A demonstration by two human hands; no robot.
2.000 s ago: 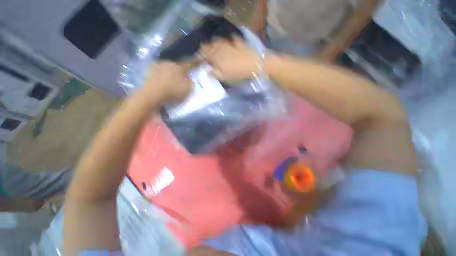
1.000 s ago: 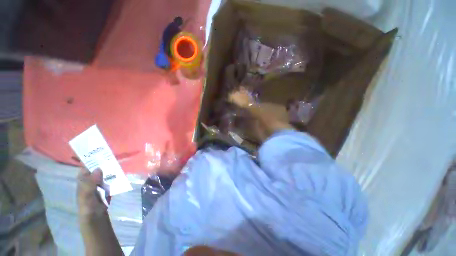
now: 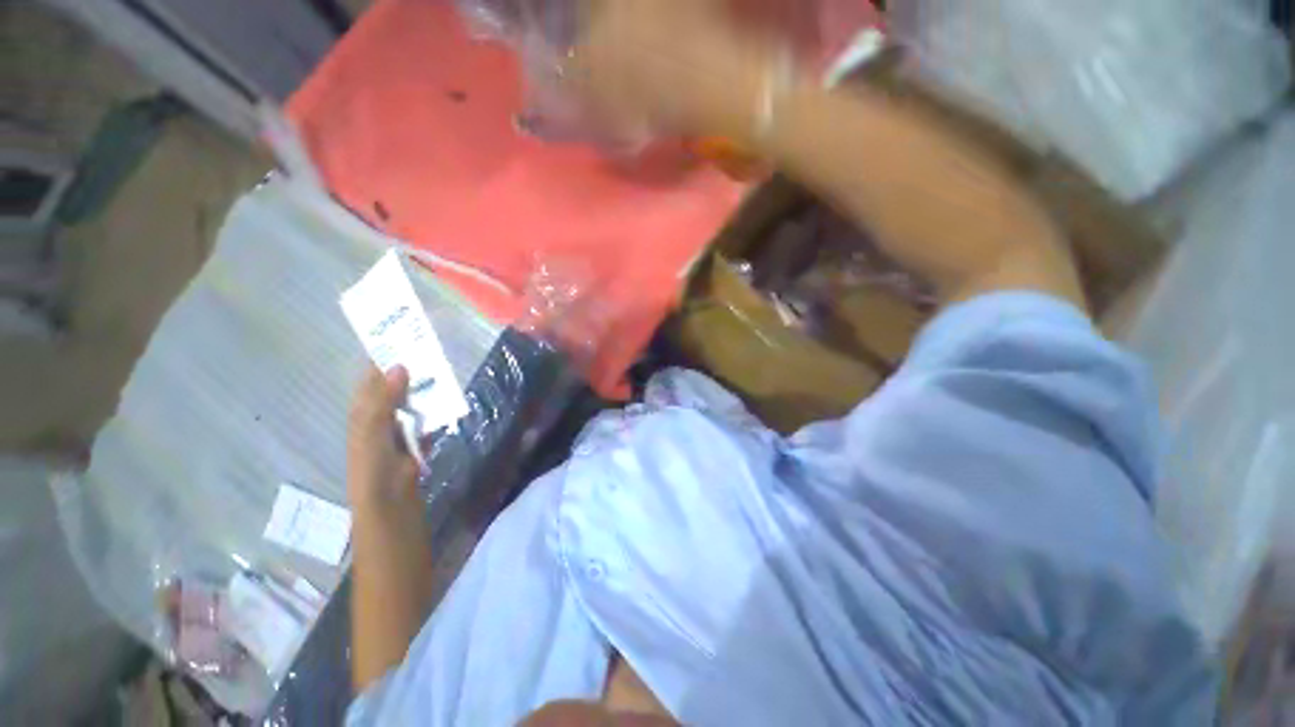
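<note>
My left hand (image 3: 381,447) pinches a white printed leaflet (image 3: 405,341) by its lower end, above the ribbed white stack (image 3: 213,384). My right hand (image 3: 653,71) is blurred at the top, over the red surface (image 3: 455,156), closed around a crumpled clear bag (image 3: 547,64); its contents are unclear. A dark bagged unit (image 3: 490,405) lies along the stack's right edge, partly hidden by my left forearm and shirt. A white slip (image 3: 308,523) and a clear bag with pink contents (image 3: 202,625) lie on the stack.
An open brown carton (image 3: 767,348) with clear bags inside is right of the red surface, partly under my right arm. An orange ring (image 3: 727,154) shows below my right wrist. White plastic sheeting (image 3: 1108,85) is at upper right.
My right hand has come out of the carton and moved up and left over the red surface, with clear plastic in it. My left hand still holds the leaflet. The view has shifted toward the stack.
</note>
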